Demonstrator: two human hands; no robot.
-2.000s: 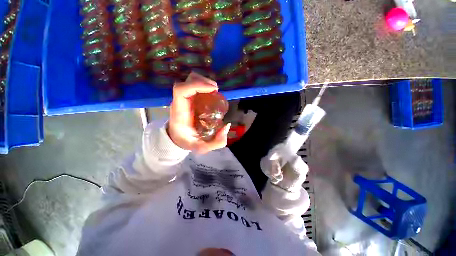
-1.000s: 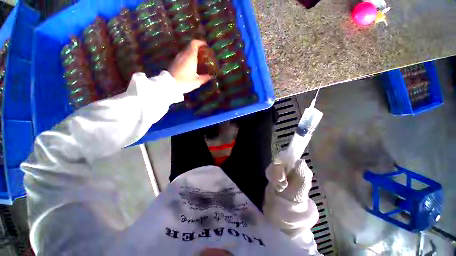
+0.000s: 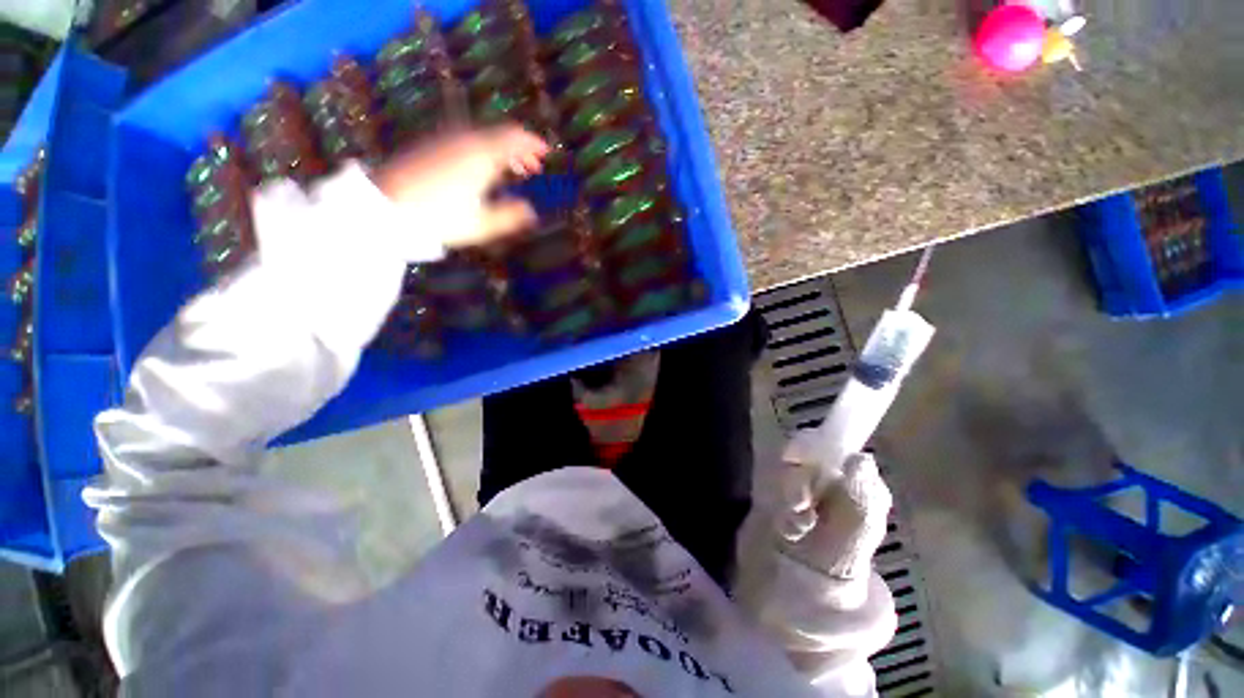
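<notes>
My bare left hand (image 3: 464, 184) is over the rows of pieces in the blue plastic tray (image 3: 744, 293), blurred, with thumb and fingers apart and no piece seen in it. The soft moulded pieces (image 3: 621, 171) are dark red-brown with a green glittery shine, in tight overlapping rows. A small patch of blue tray bottom shows beside my fingertips. My gloved right hand (image 3: 835, 518) holds the syringe (image 3: 873, 382) upright past the bench edge, its thin needle pointing away from me.
The speckled bench (image 3: 846, 164) bears a pink ball (image 3: 1010, 38) and a dark red flat thing (image 3: 843, 11). A second blue tray (image 3: 75, 314) is at far left. A lower blue crate (image 3: 1105, 252) and a blue stool (image 3: 1132, 559) are at right.
My left hand first held an amber piece over my lap, then moved it into the tray. It has now let go and drawn slightly left. The syringe stays in my right hand.
</notes>
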